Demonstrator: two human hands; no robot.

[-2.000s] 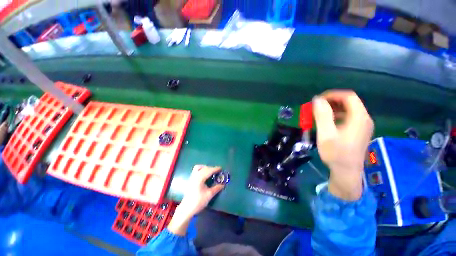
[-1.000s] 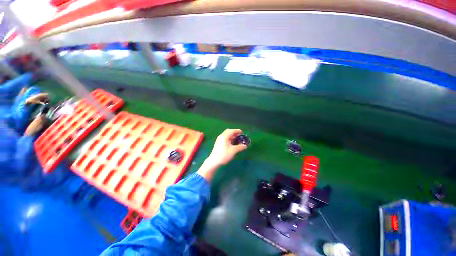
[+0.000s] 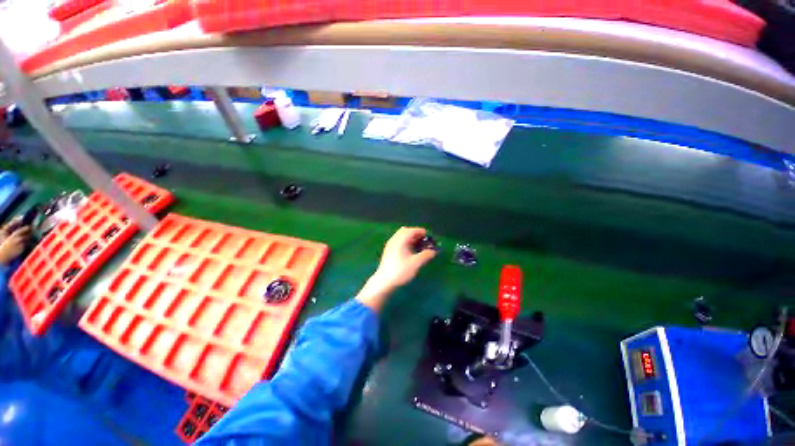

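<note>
My left hand (image 3: 403, 265) reaches over the green belt, its fingers closed on a round black part (image 3: 425, 245). Another round part (image 3: 465, 254) lies on the belt just right of it. The black press fixture (image 3: 471, 366) stands nearer me, its red toggle handle (image 3: 510, 293) upright. A sliver of skin, seemingly my right hand (image 3: 483, 442), shows at the bottom edge below the fixture, mostly cut off. The orange-red parts tray (image 3: 202, 300) is left, with one round part (image 3: 278, 291) in a right-side pocket.
A blue-and-white box (image 3: 697, 383) with a red display, a pressure gauge (image 3: 762, 341) and a white bottle-like piece (image 3: 562, 419) are right. A neighbouring red tray (image 3: 74, 248) and another person's hand (image 3: 13, 243) are far left. A grey shelf beam (image 3: 418, 74) crosses above. Other parts lie on the belt.
My left hand has moved from the bench front to the belt with its round part. My right hand has let go of the red handle and dropped mostly out of view. The view has shifted.
</note>
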